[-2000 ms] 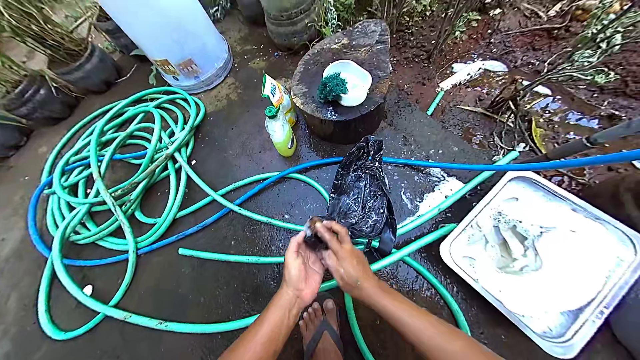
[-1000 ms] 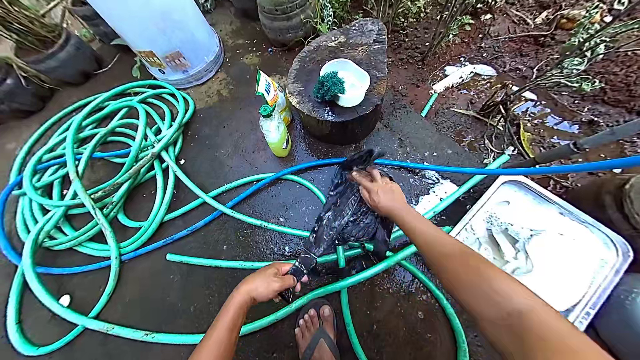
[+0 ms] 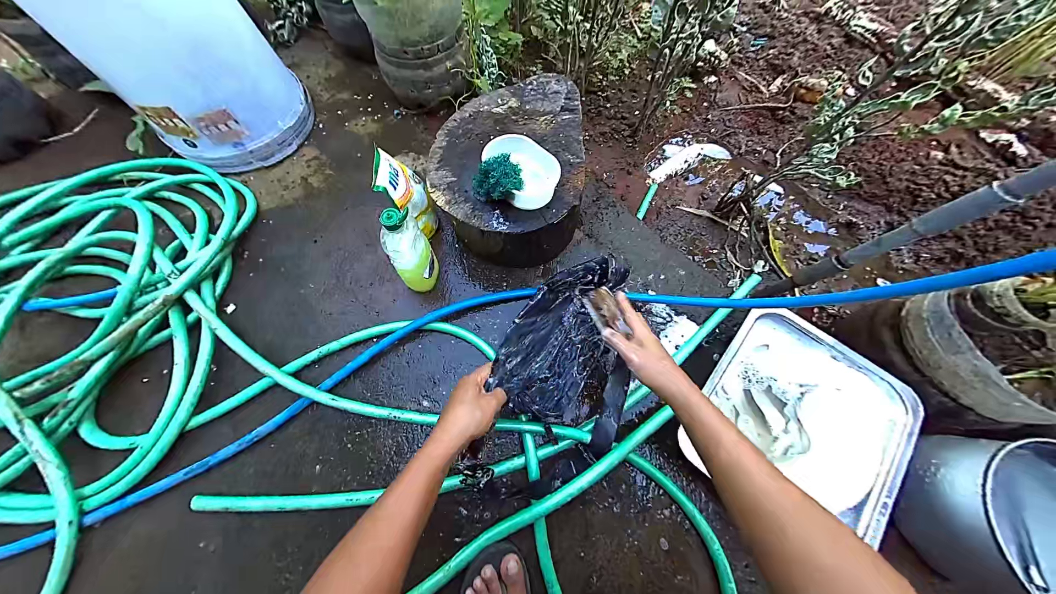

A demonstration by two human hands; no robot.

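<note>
A wet black fabric bag with a strap [image 3: 553,355], streaked with suds, lies on the wet ground across the green and blue hoses. My left hand [image 3: 473,406] grips its left edge. In my right hand [image 3: 637,342] is a scrubbing brush [image 3: 609,312], held at the bag's upper right side; its bristles are not clearly visible. The metal tray of soapy water [image 3: 825,421], with a pale cloth-like thing in it, stands right of my right forearm.
A green hose [image 3: 124,330] lies coiled at left; a blue hose [image 3: 866,295] crosses the view. A wood stump [image 3: 462,148] bears a white dish [image 3: 540,169] and green scrubber [image 3: 497,177]. Beside it stand a yellow-green bottle [image 3: 410,256] and a detergent pouch [image 3: 404,186]. A metal bucket [image 3: 949,503] is lower right.
My left hand has moved up to the bag's left edge from its lower end. My right hand now shows the brush at the bag's upper right. The bag lies spread wider than before.
</note>
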